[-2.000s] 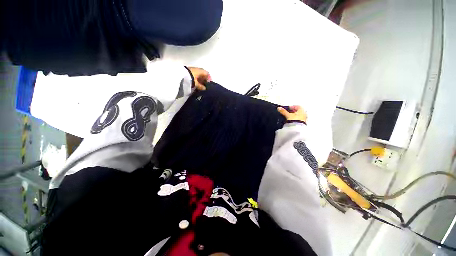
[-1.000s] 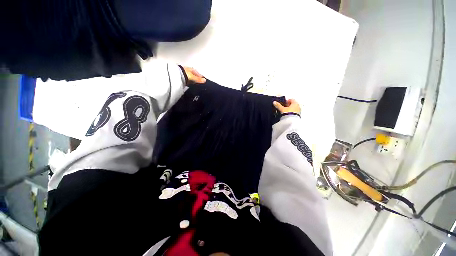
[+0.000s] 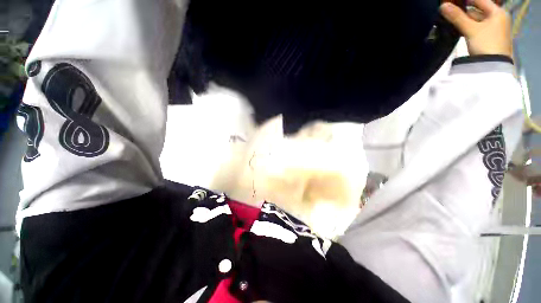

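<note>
The dark shorts [image 3: 308, 65] with faint pinstripes fill the upper middle, large and close to the camera, with the top cut off by the picture's edge. A small pale logo shows near their right side. My right hand [image 3: 480, 26] is at the upper right with its fingers closed on the shorts' edge. My left hand is out of the picture; only my left sleeve shows, running up past the top edge beside the shorts. The lower hem hangs above the white table cover.
The white ironing table cover [image 3: 201, 139] lies below the shorts, with a yellow-brown stain near my body. A small, blurred metallic thing [image 3: 374, 182] shows partly beside my right sleeve. A yellowish hose or cord curves at the right edge.
The shorts have gone from lying on the table to raised close to the camera. My right hand has moved up and right with them; my left hand has left the view.
</note>
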